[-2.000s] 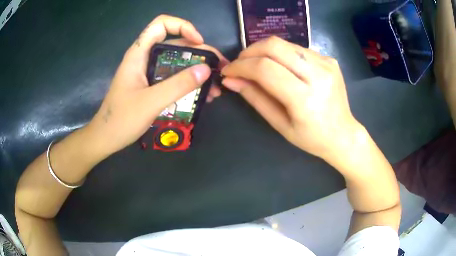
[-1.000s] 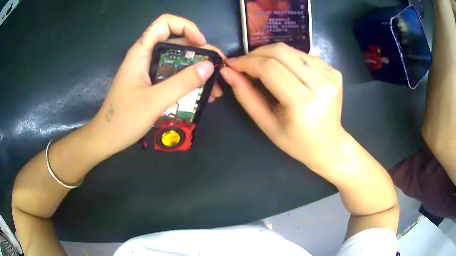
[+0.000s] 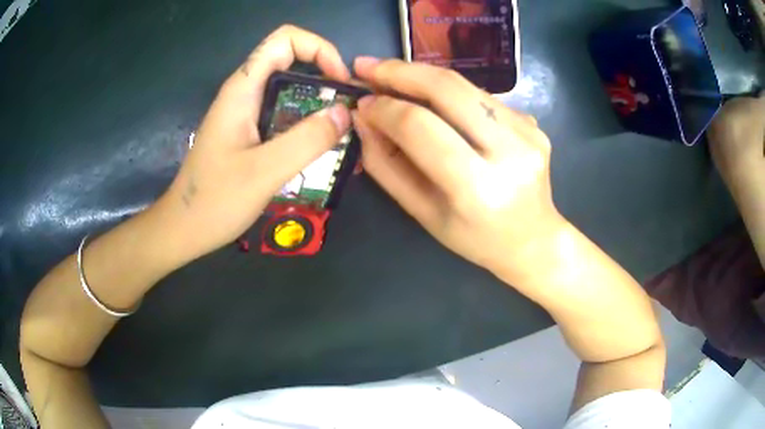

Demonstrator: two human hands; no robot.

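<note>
My left hand (image 3: 226, 159) is shut on the black open housing (image 3: 337, 188), its thumb lying across the green circuit board (image 3: 314, 196). The red end piece (image 3: 312, 240) with a round yellow centre (image 3: 288, 234) points toward me. My right hand (image 3: 457, 159) is at the housing's upper right corner, thumb and fingertips drawn together there. The fingers cover that corner, so whether they pinch a small part cannot be seen.
A smartphone (image 3: 461, 33) with a lit screen lies beyond my right hand on the dark glossy tabletop (image 3: 403, 318). An open dark blue box (image 3: 642, 84) stands at the right. Another person's arm (image 3: 742, 159) is at the right edge.
My right hand has moved left onto the housing's upper right corner and covers more of it. The housing has shifted slightly right. The other person's arm has moved, and the phone picture has changed.
</note>
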